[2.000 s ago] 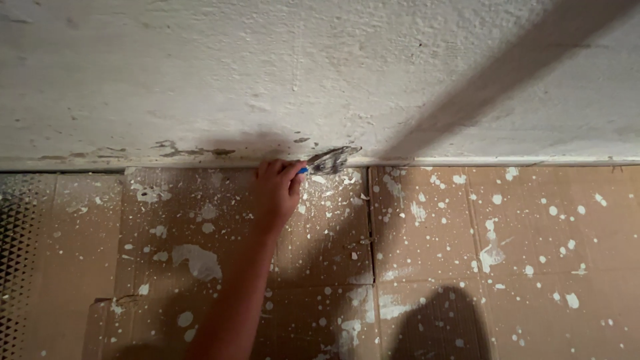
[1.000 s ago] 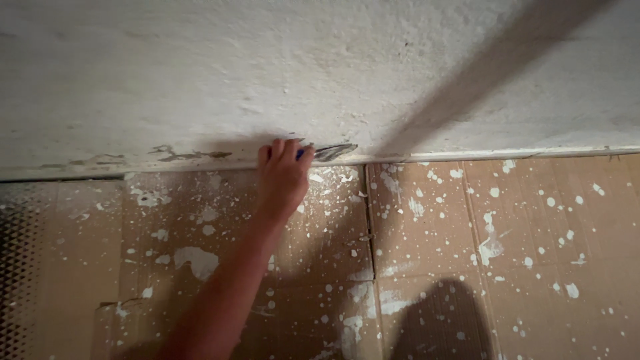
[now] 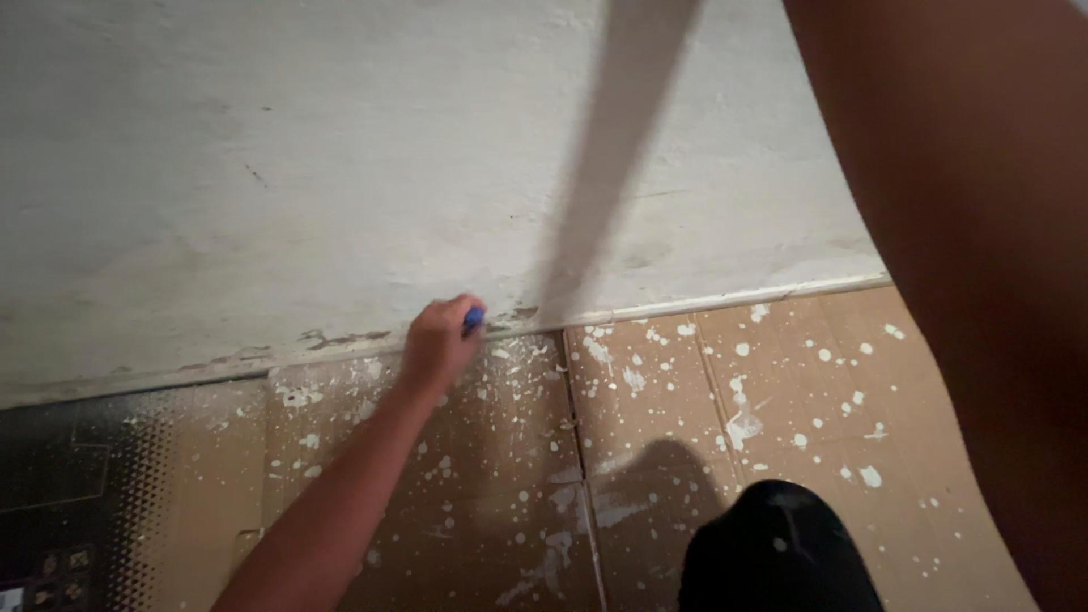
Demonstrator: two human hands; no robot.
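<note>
My left hand [image 3: 438,338] is shut on a small tool with a blue handle [image 3: 473,319], low against the rough white wall [image 3: 340,170]. Blurring and the fingers hide most of the tool; its blade does not show clearly. Chipped patches [image 3: 518,314] with brown, bare spots run along the foot of the wall, on both sides of the hand. Beneath the hand, cardboard sheets [image 3: 646,374] spattered with white paint meet the wall's lower edge. A bare arm crosses the right side of the view, and my right hand is out of frame.
A black, rounded, clothed knee or shoe [image 3: 782,544] rises at the bottom right. Dark printed cardboard [image 3: 59,459] lies at the far left. A seam [image 3: 578,425] divides the floor covering, and a broad shadow slants down the wall.
The view has shifted and tilted; a bare arm and a black shape have come in at the right. The grey blade seen beside my left hand earlier no longer shows clearly.
</note>
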